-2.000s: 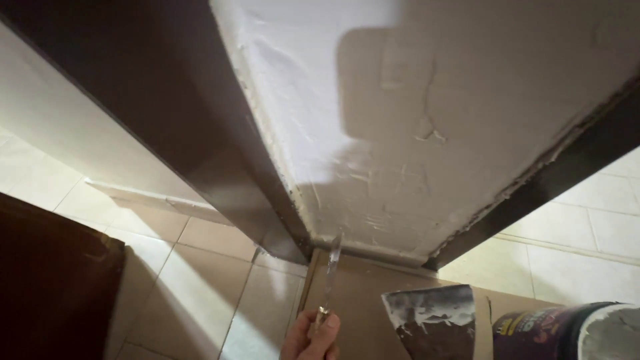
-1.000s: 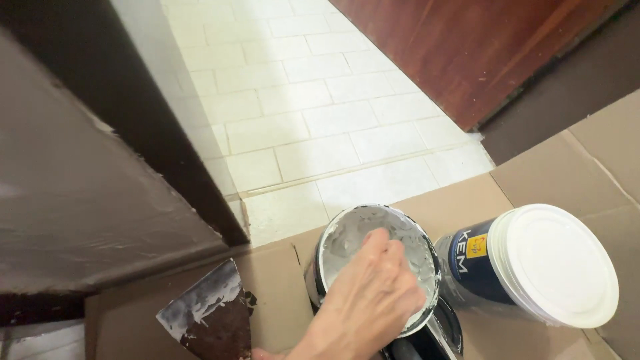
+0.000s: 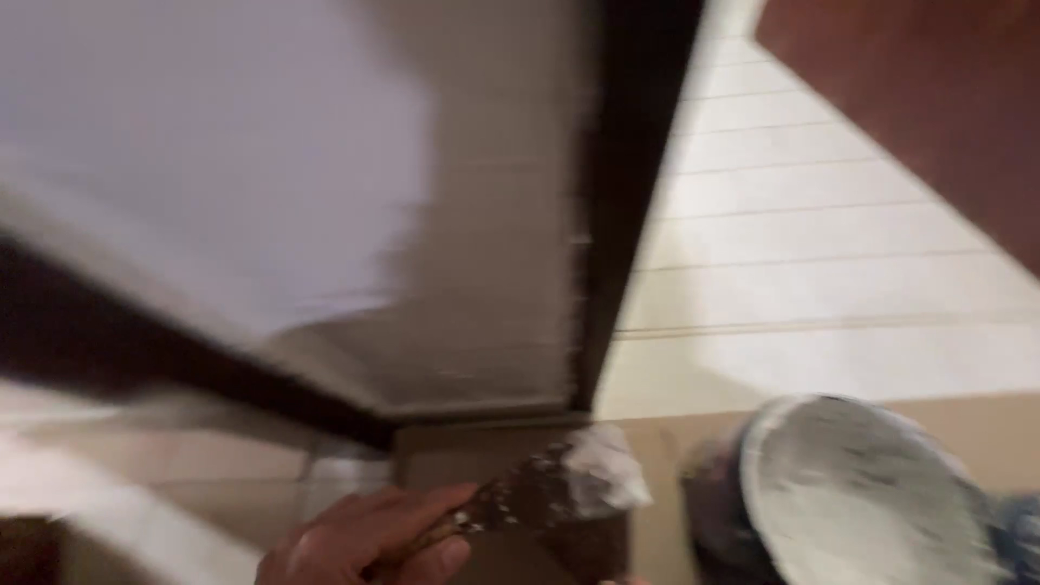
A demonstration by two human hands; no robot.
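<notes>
My left hand [image 3: 366, 536] comes in from the bottom, left of centre, shut on the handle of a putty knife. The dark, spattered blade [image 3: 524, 496] points right and carries a lump of white filler [image 3: 605, 471] at its end. Just below the blade is part of a dark brown plate [image 3: 589, 548]. Only a fingertip of my right hand [image 3: 624, 581] shows at the bottom edge, beside the plate; its hold is hidden. An uncovered tub [image 3: 751, 487] of pale grey-white filler stands at the lower right. The view is blurred.
A whitish wall panel [image 3: 325, 187] lies between dark frame strips, one on the left [image 3: 187, 349] and one on the right [image 3: 634, 203]. Cardboard [image 3: 975, 414] covers floor below. Beyond are pale tiles [image 3: 780, 244] and a reddish-brown wooden panel [image 3: 918, 106].
The hand that was in the tub one second ago is now left of it, with filler on the putty knife. The view has swung back toward the wall panel.
</notes>
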